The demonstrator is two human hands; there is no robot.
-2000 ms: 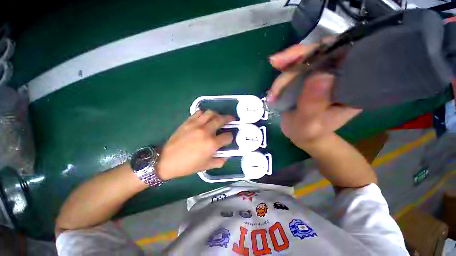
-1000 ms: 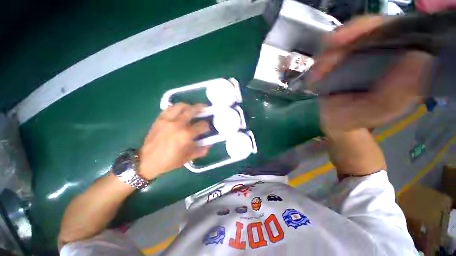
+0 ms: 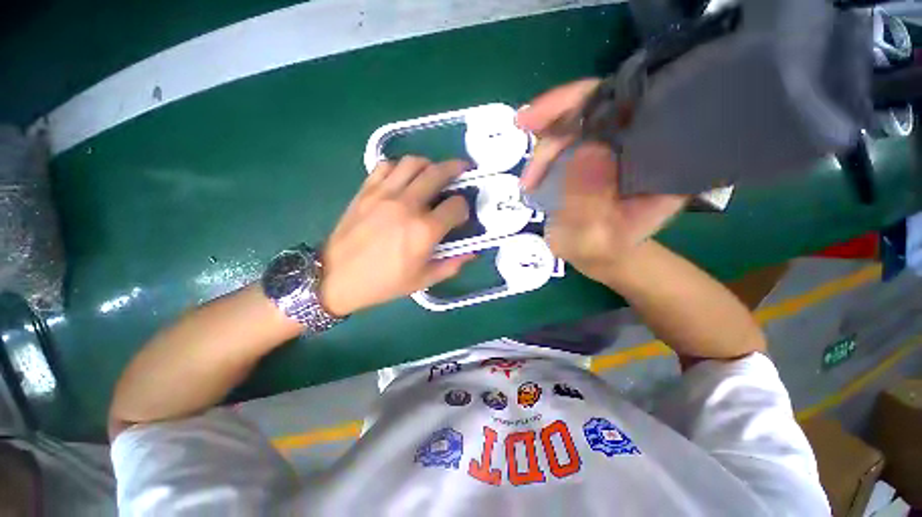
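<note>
Three white plastic housings (image 3: 495,138) lie side by side on the green surface, their round discs to the right. My left hand (image 3: 389,234) rests on them with fingers spread over the loops, holding them. My right hand (image 3: 591,192) grips the grey-black electric screwdriver (image 3: 728,111), its front end close to the discs' right edges. The driver's tip is blurred and hidden by my fingers, so contact cannot be told.
A pale metal strip (image 3: 233,63) crosses the green worktop (image 3: 202,172) beyond the housings. A clear plastic bag (image 3: 28,227) lies at the far left. White loops show at the upper right. Cardboard boxes (image 3: 895,434) stand on the floor at lower right.
The screwdriver has come back left from beside the metal box to the housings. The box is now mostly hidden behind it. My left hand remains on the housings.
</note>
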